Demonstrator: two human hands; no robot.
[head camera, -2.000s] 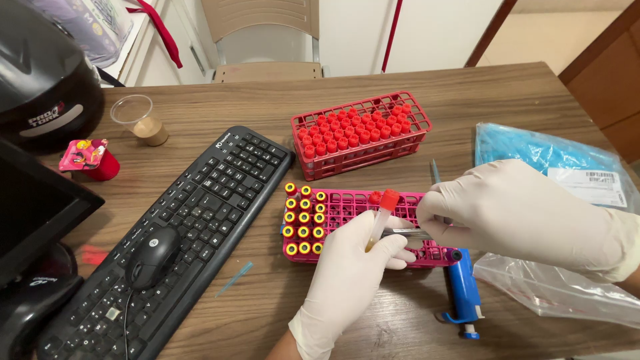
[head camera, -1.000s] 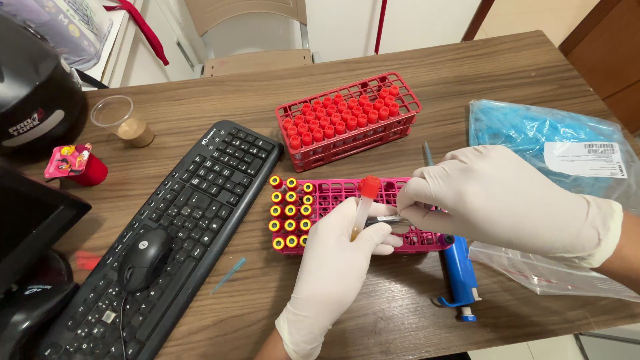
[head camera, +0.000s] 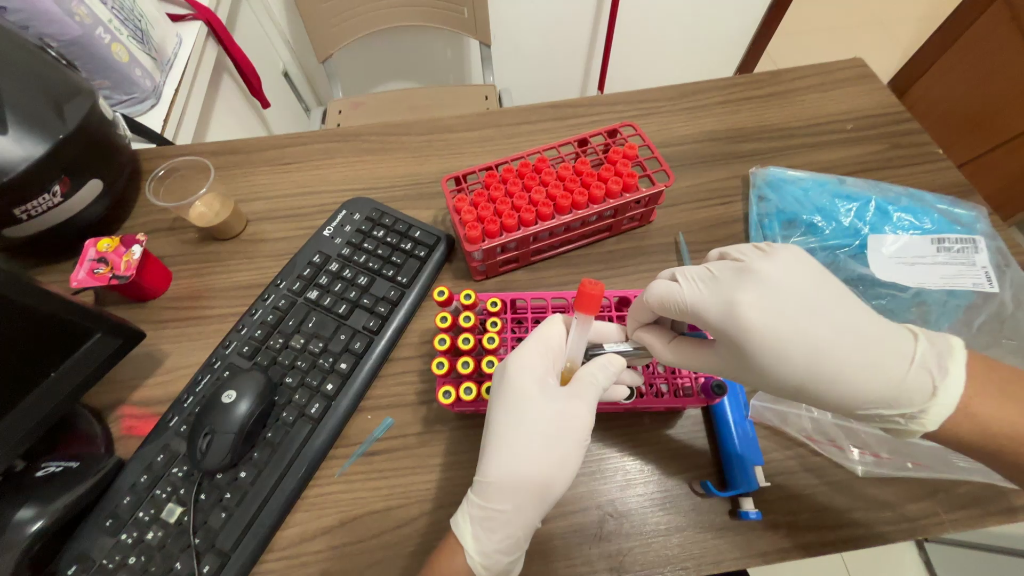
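My gloved left hand (head camera: 544, 424) holds a red-capped sample tube (head camera: 584, 320), tilted, with some yellowish liquid low in it. A dark cylindrical thing with a pale band (head camera: 616, 350), perhaps a marker, lies between both hands. The fingertips of my gloved right hand (head camera: 752, 320) are closed around its right end; a thin grey rod (head camera: 683, 250) shows behind that hand. Under my hands stands a magenta tube rack (head camera: 528, 307) with yellow-and-red-capped tubes (head camera: 466, 342) at its left. Behind it, a red rack (head camera: 560, 232) holds many red-capped tubes (head camera: 544, 188).
A blue pipette (head camera: 734, 440) lies right of the magenta rack, near a clear plastic bag (head camera: 864, 448) and a bag of blue items (head camera: 840, 208). Left are a keyboard (head camera: 320, 320), a mouse (head camera: 232, 418), a plastic cup (head camera: 212, 210) and a blue pipette tip (head camera: 366, 446).
Both hands stay close together over the magenta rack, with the red-capped tube still in my left hand. The view has shifted slightly.
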